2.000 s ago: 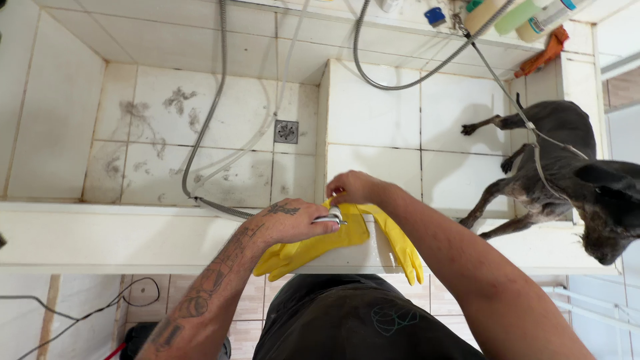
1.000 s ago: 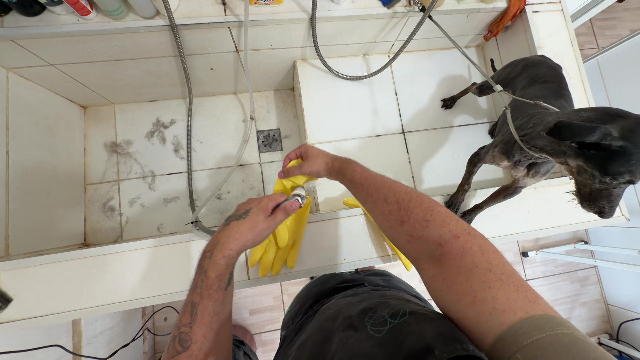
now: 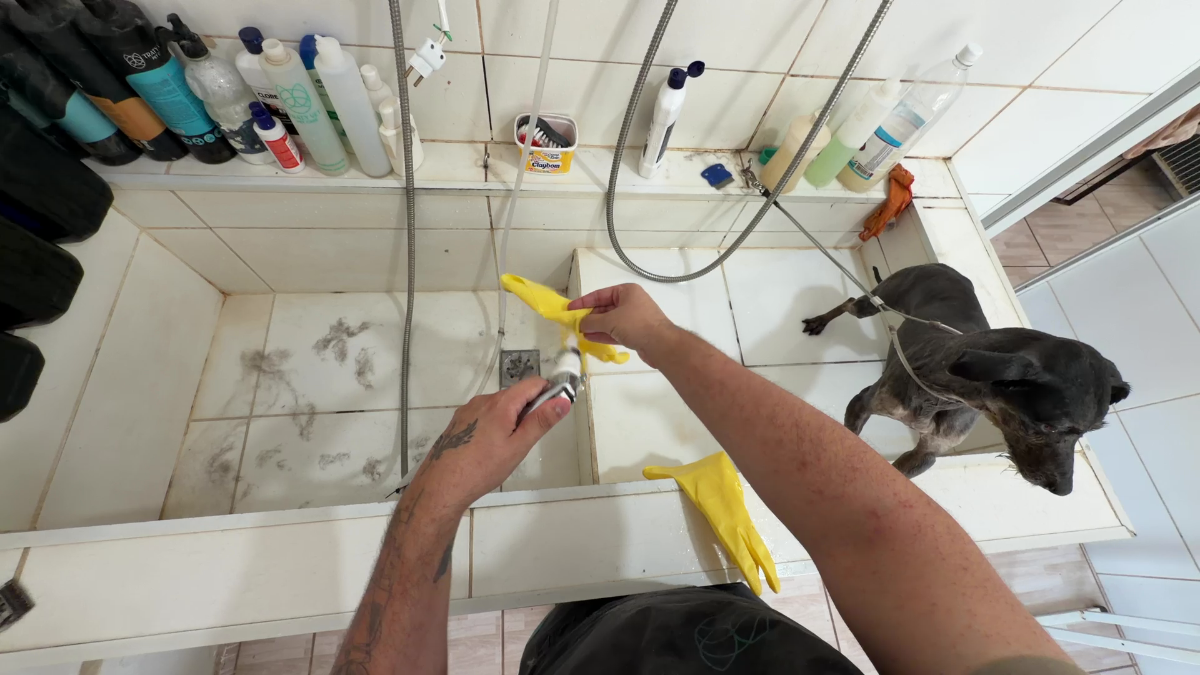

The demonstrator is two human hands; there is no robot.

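My left hand (image 3: 497, 431) grips a hand shower sprayer (image 3: 561, 382), its white head pointing up at a yellow rubber glove (image 3: 548, 302). The fingers of my right hand (image 3: 623, 323) pinch that glove above the tub. A second yellow rubber glove (image 3: 722, 511) lies draped over the tiled front ledge, its fingers hanging down over the edge. To the right a dark dog (image 3: 947, 356) stands on the raised tiled part, a thin leash (image 3: 825, 251) around its neck and its head over the front ledge.
Bottles (image 3: 305, 103), a plastic tub with a brush (image 3: 547, 145) and a blue comb (image 3: 717, 175) stand or lie on the back shelf (image 3: 450, 173). A metal hose (image 3: 407, 244) hangs in front. Loose hair (image 3: 272, 366) lies on the tub floor near the drain (image 3: 519, 367).
The glove and both hands have moved away from the front ledge, out over the tub. The other glove stays on the ledge. The view has tilted up to show the shelf.
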